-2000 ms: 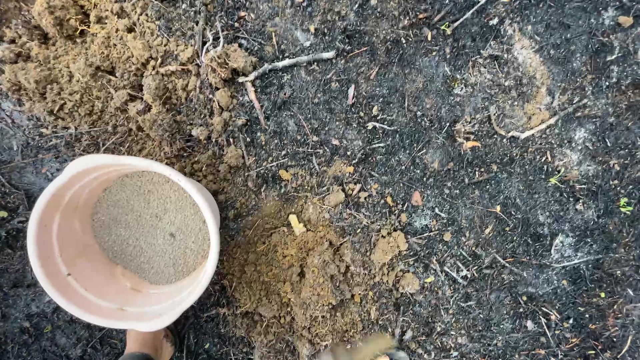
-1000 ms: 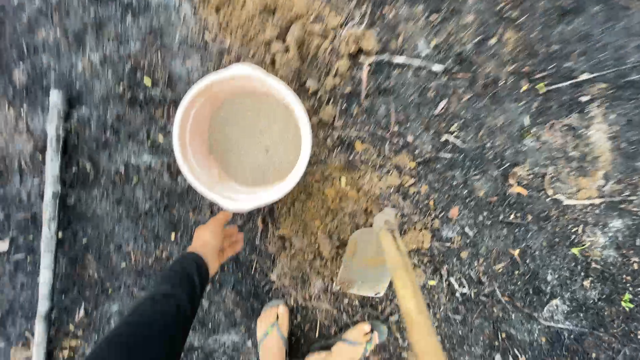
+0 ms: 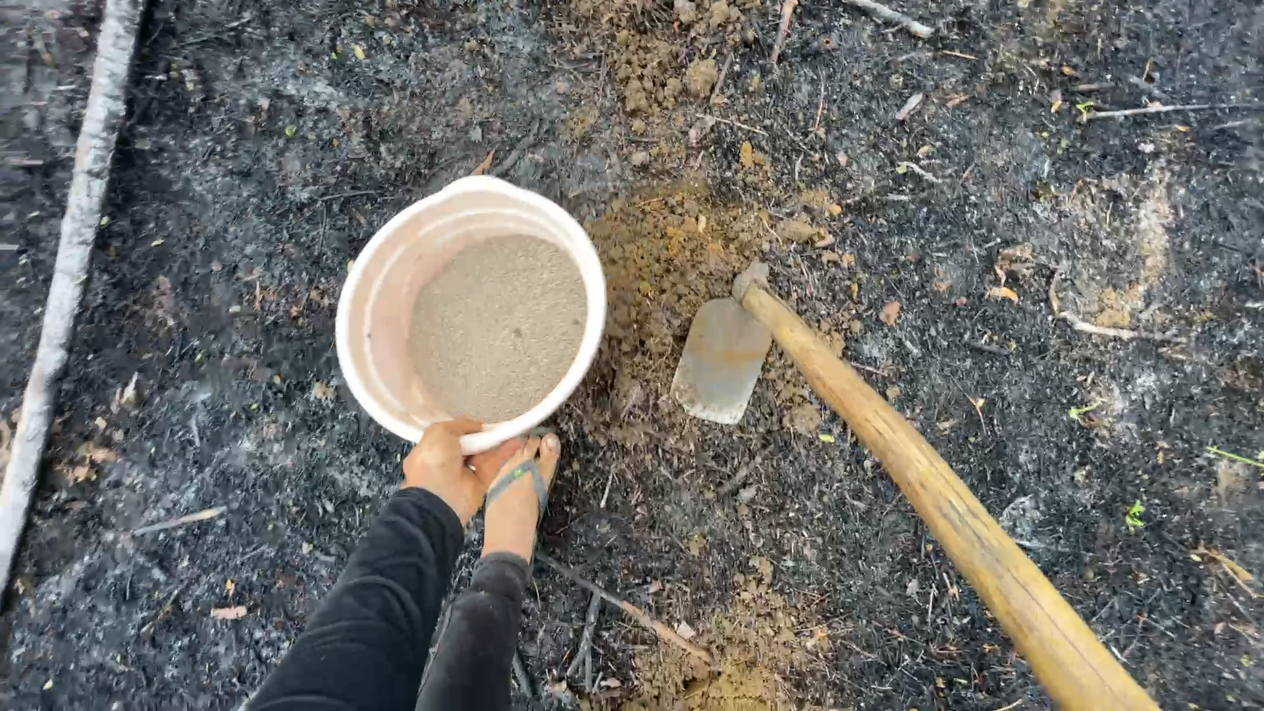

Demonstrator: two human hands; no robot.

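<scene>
My left hand (image 3: 452,472) grips the near rim of a pale pink plastic bucket (image 3: 383,296), its thumb and fingers closed over the edge. Grey-brown granular material (image 3: 499,331) fills the lower part of the bucket. To the right, a hoe's flat metal blade (image 3: 724,360) rests on the loose brown soil, joined to a thick wooden handle (image 3: 918,474) that runs out at the lower right corner. My right hand is outside the view, so its hold on the handle cannot be seen.
A foot in a flip-flop (image 3: 518,499) stands just below the bucket. A long pale branch (image 3: 69,257) lies along the left side. Loose brown soil (image 3: 662,247) crosses the charred ground, with thin sticks (image 3: 632,607) near the bottom and more at the upper right.
My left hand, below the bucket and apart from it one second ago, now holds its rim. The hoe has come into view since the first frame. The view has shifted.
</scene>
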